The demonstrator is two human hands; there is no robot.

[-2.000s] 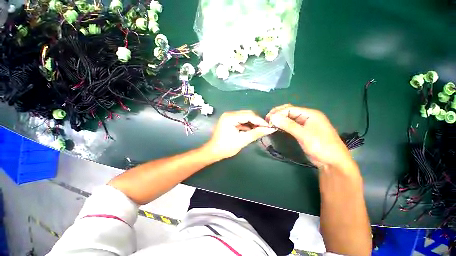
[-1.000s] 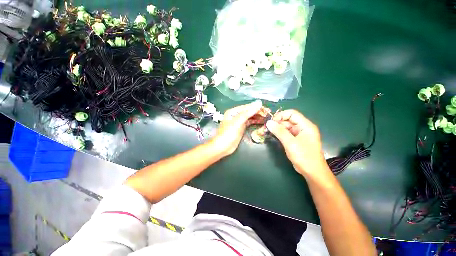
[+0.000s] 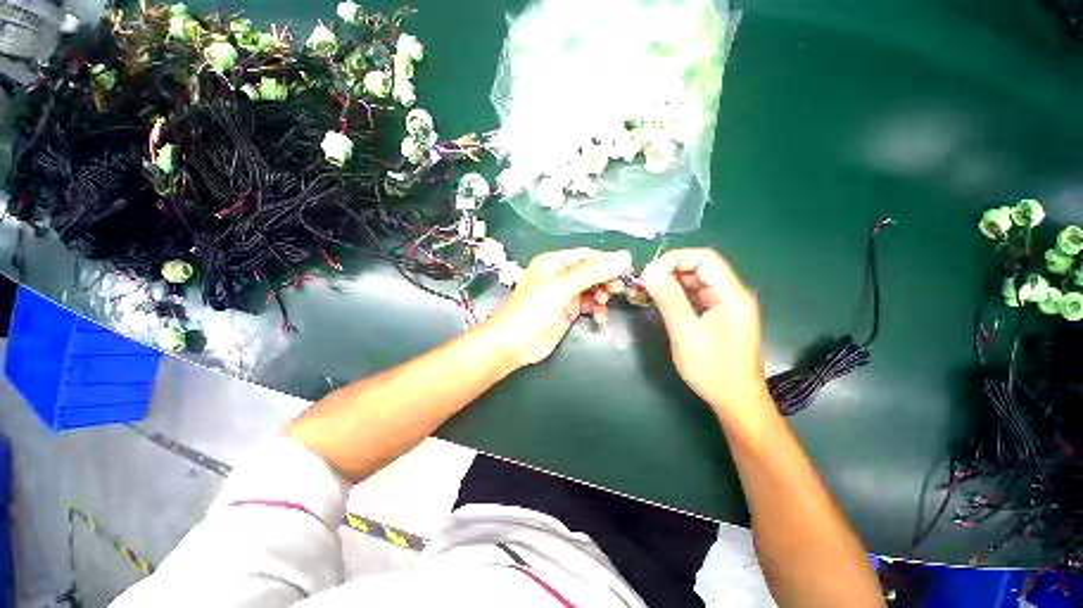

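Note:
My left hand [image 3: 556, 303] and my right hand [image 3: 703, 311] are bare and meet just below the clear plastic bag [image 3: 570, 217]. Their fingertips pinch thin lead wires [image 3: 632, 283] between them. A small pale round end unit [image 3: 639, 297] shows partly under the fingertips; most of it is hidden. Whether a loose plastic housing is also between the fingers cannot be told. A folded black cable assembly [image 3: 822, 378] lies right of my right hand, its tail pointing up with small red tips.
A large black left cable pile [image 3: 226, 178] with pale heads and coloured leads is at left. A neater right cable pile [image 3: 1009, 416] is at the right edge. Blue bins [image 3: 83, 368] stand below the table edge. Crinkled clear film [image 3: 220, 333] lies under the left pile.
The black cable that hung under my hands two seconds ago no longer shows there. A round end unit came into view at my fingertips and is now more covered. The fingertips have shifted slightly.

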